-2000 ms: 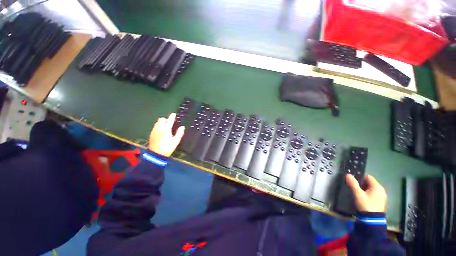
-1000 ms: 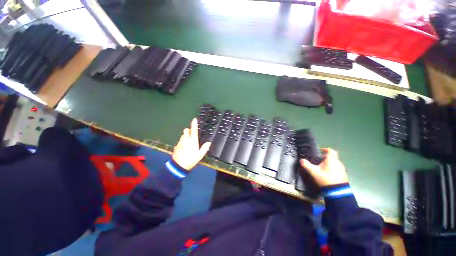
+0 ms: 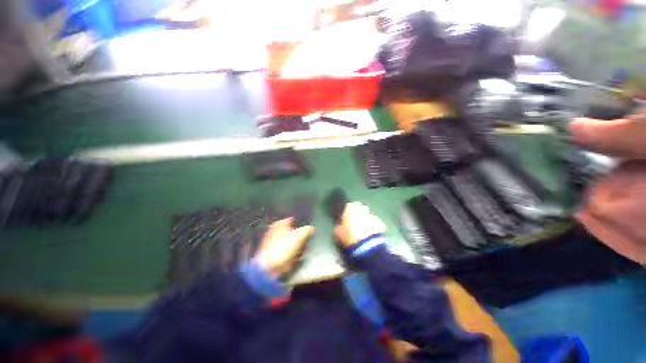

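The view is blurred. A row of remotes [image 3: 205, 241] lies side by side near the bench's front edge. My left hand [image 3: 283, 244] is at the right end of the row, over dark remotes; whether it grips one is unclear. My right hand [image 3: 360, 225] is just to the right, its fingers around a dark remote [image 3: 336, 203] that sticks out beyond them. A black pouch [image 3: 276, 164] lies behind the row. Stacked remotes [image 3: 453, 213] lie to the right, with more remotes [image 3: 397, 159] behind them.
A red plastic bin [image 3: 322, 92] with pale bags stands behind the rail, beside a white board [image 3: 365, 122] bearing dark remotes. Incoming remotes [image 3: 57, 190] lie at the left. Black plastic bags [image 3: 446, 57] are at the back. Another person's hand [image 3: 609, 137] and arm reach in at the far right.
The view has swung to the right, showing more stacked remotes and another person's arm. My left hand has moved from the row's left end to its right end, close to my right hand.
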